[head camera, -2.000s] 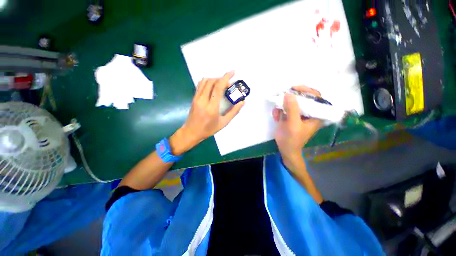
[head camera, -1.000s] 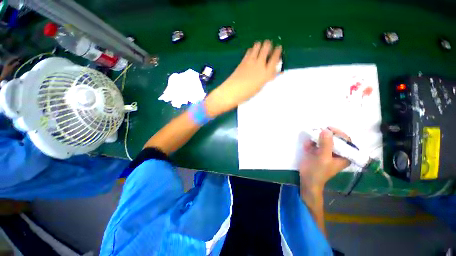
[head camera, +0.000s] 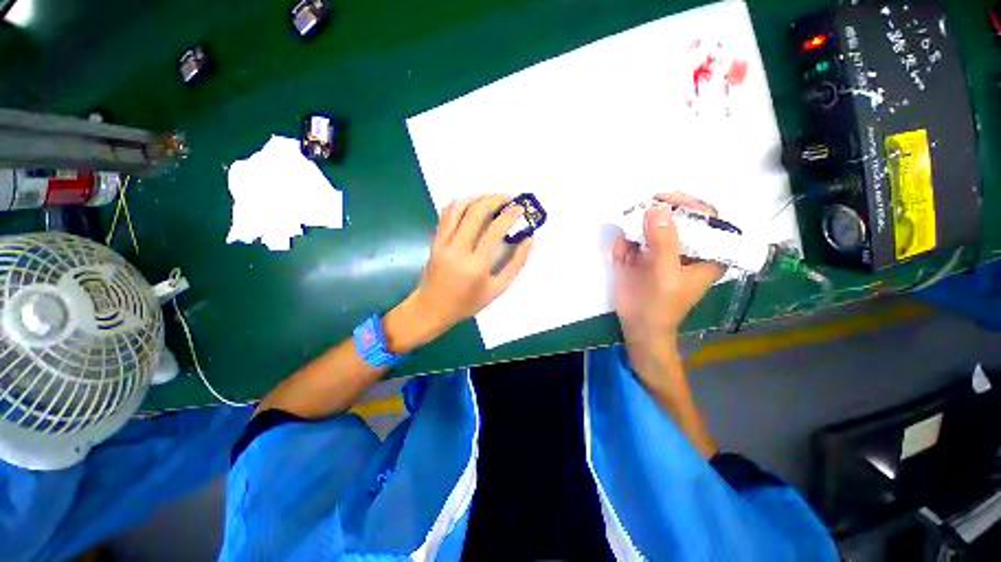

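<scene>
My left hand (head camera: 470, 263) holds a small black electronic unit (head camera: 527, 216) between thumb and fingers over the white paper sheet (head camera: 571, 121). The unit's face is partly hidden by a finger. My right hand (head camera: 662, 269) grips a white dispensing syringe (head camera: 703, 236) like a pen, to the right of the unit and apart from it. The syringe tip points left towards the unit; the needle is too small to make out. A green fitting (head camera: 787, 260) is at the syringe's rear, with a clear hose and a dark cord.
A black controller (head camera: 906, 132) with a red light stands at right. A ragged white paper (head camera: 283, 198) lies at left beside another unit (head camera: 318, 136). Two units, one here (head camera: 308, 17), lie at the far left. A fan (head camera: 77, 340), a metal post (head camera: 77, 132) and a bottle (head camera: 66, 189) are at left.
One second ago my left hand was reaching to the bench's far side with no unit visible in it; now it is back over the sheet with a unit. My right hand still holds the syringe.
</scene>
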